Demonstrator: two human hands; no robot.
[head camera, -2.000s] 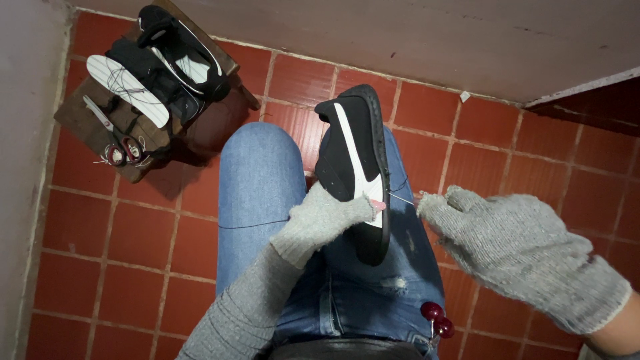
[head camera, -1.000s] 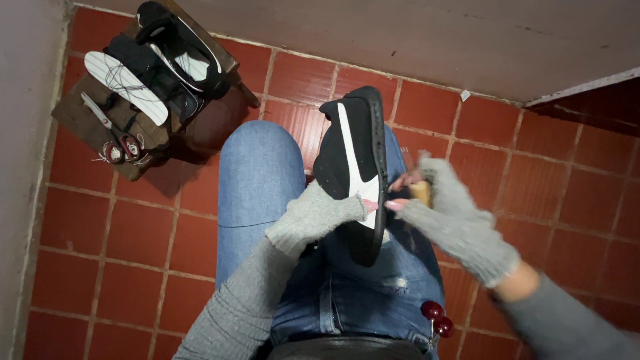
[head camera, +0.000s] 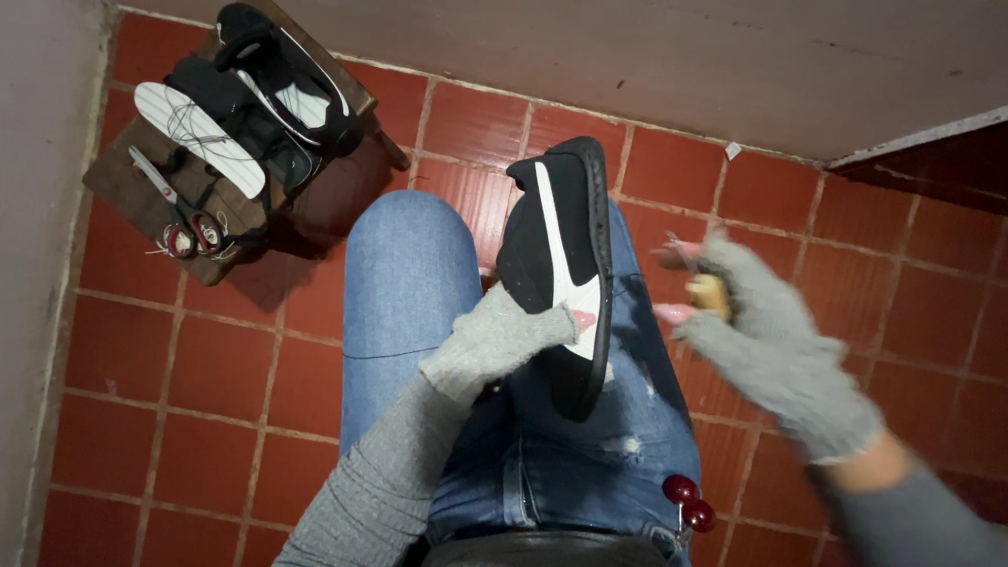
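A black shoe with a white side stripe (head camera: 555, 236) stands on its toe or heel over my right thigh, its black sole turned to the right. My left hand (head camera: 504, 331), in a grey fingerless knit glove, grips it, with the thumb on the white patch. To the right of the shoe and apart from it, my right hand (head camera: 764, 331), gloved alike and blurred, holds a small tool with a yellowish handle (head camera: 707, 295); a thin shaft seems to point up from it. Dark thread (head camera: 394, 355) lies across my left thigh, and a thread shows beside the sole.
A low wooden stool (head camera: 126, 185) at the upper left bears scissors with red and black handles (head camera: 169, 193), a white sole-shaped piece with dark thread (head camera: 197, 138) and another black and white shoe (head camera: 315, 87). Dark red balls (head camera: 689, 502) hang at my right hip. Walls border the tiled floor.
My right hand, farther right and pulling a thread two seconds ago, came close to the sole with the yellowish-handled tool and is now a little away from it. My left hand keeps its grip.
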